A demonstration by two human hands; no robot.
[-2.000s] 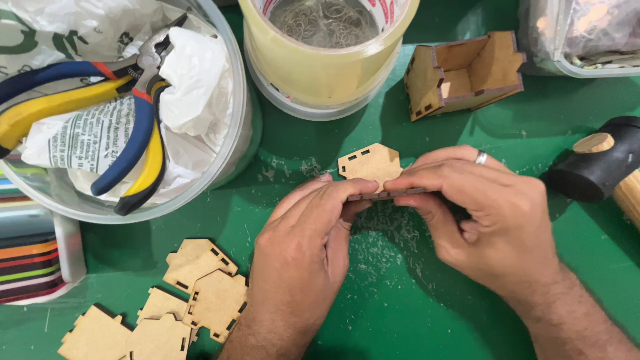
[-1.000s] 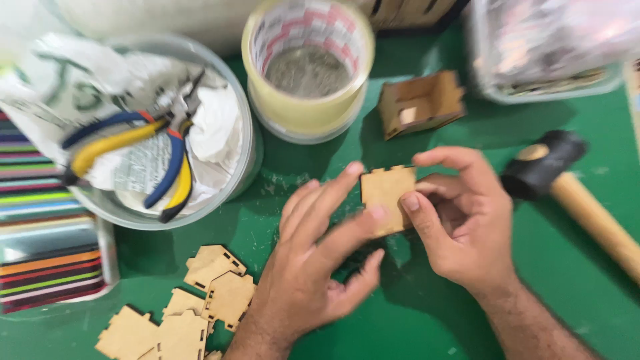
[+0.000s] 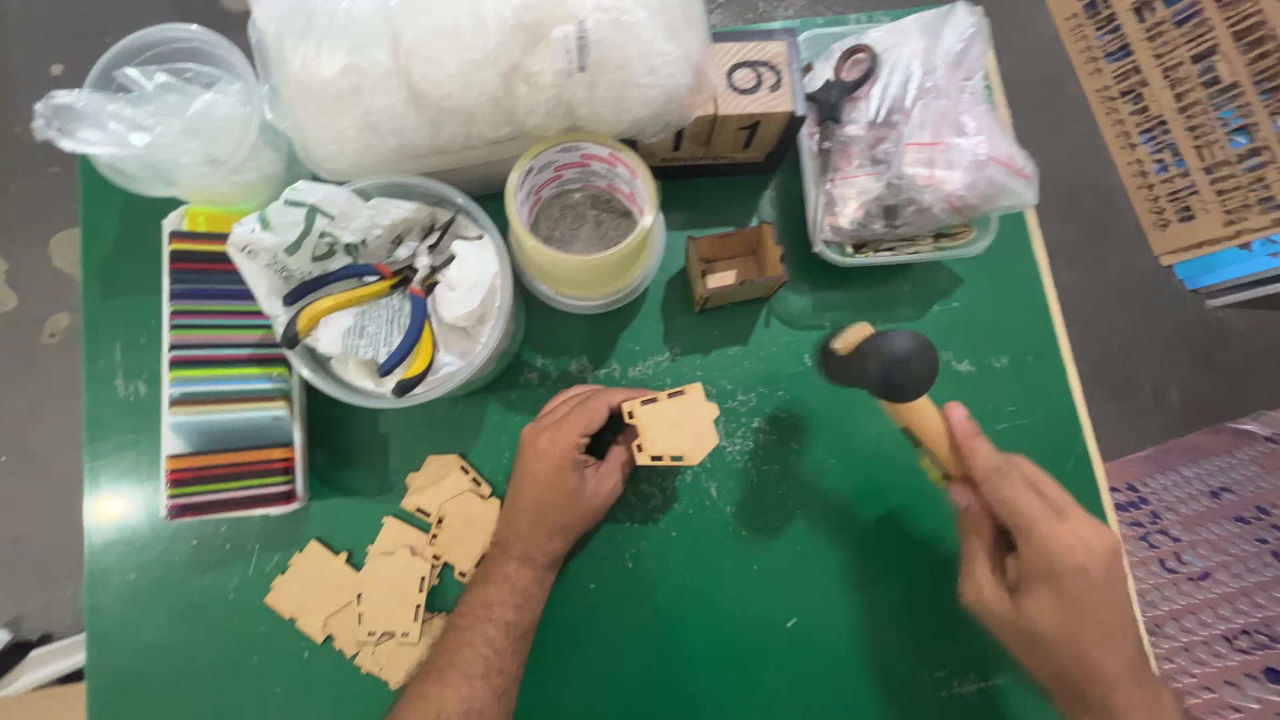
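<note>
Low over the green table, my left hand grips thin slotted wooden panels, with a house-shaped one facing up; how the pieces beneath join is hidden. My right hand holds a mallet by its wooden handle, its black head raised above the table to the right of the panels. Loose slotted wooden panels lie overlapping to the left of my left forearm. A small open wooden box stands beyond the held panels.
Behind my left hand are a round plastic tub holding pliers and a tape roll. A tray of colored sheets sits left. Scissors lie on a bag-filled container at the back right.
My right hand has let go of the wooden panels and taken hold of the mallet, which lay on the table. My left hand keeps the panels. The view has widened.
</note>
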